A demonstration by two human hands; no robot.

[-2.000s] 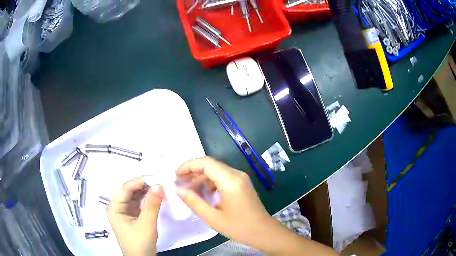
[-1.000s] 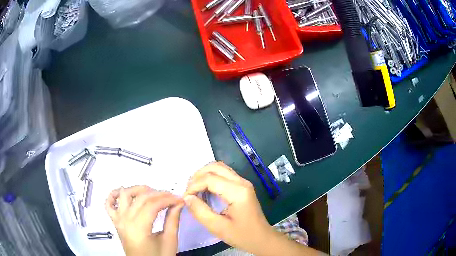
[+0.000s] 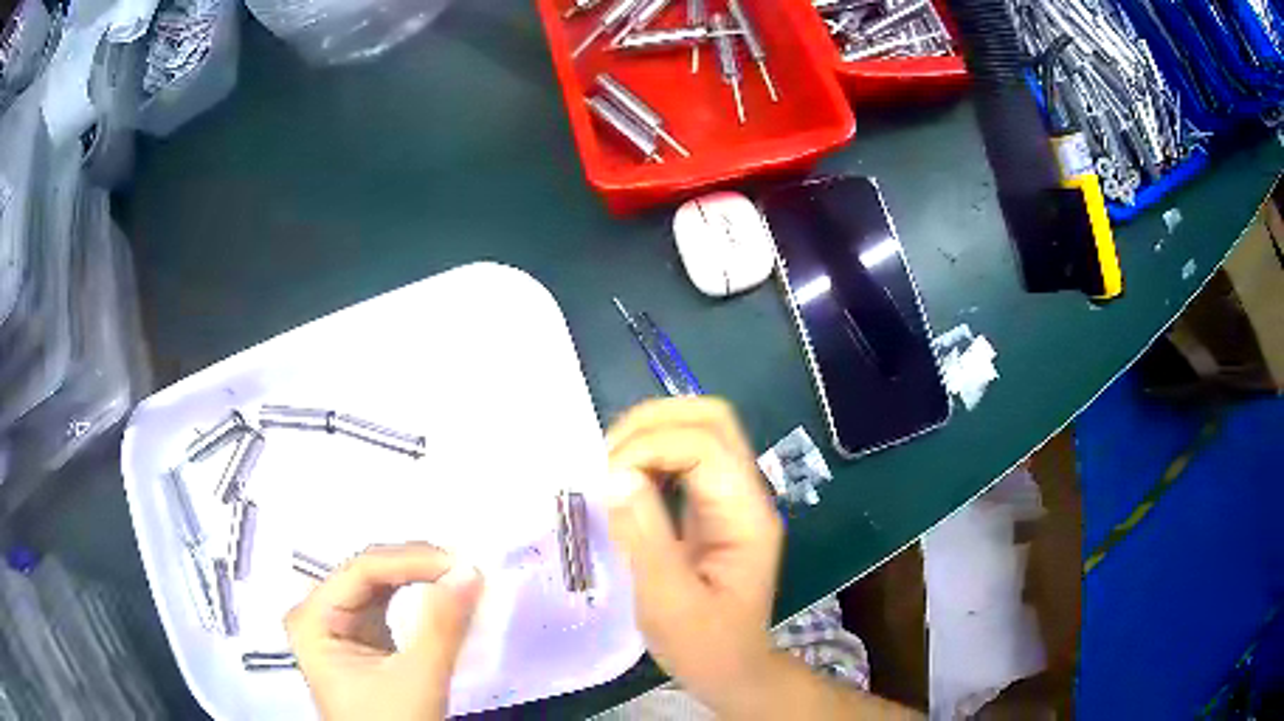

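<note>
The white tray holds several silver metal sleeves, mostly along its left side. Another metal sleeve lies upright in the picture near the tray's right side, between my hands. My left hand is over the lower tray, thumb and finger curled close together; whether something tiny is between them is not clear. My right hand is blurred at the tray's right edge, fingers bent; I cannot tell if it holds anything. It covers the lower part of the blue tweezers.
A phone and a white rounded case lie beyond the tray. Whitish scraps lie by the phone. Red bins and blue trays hold metal parts. A black ribbed hose stands between them. Clear boxes are stacked at left.
My hands have come apart from each other; the right moved right and up, over the tweezers. The metal sleeve between them is now uncovered.
</note>
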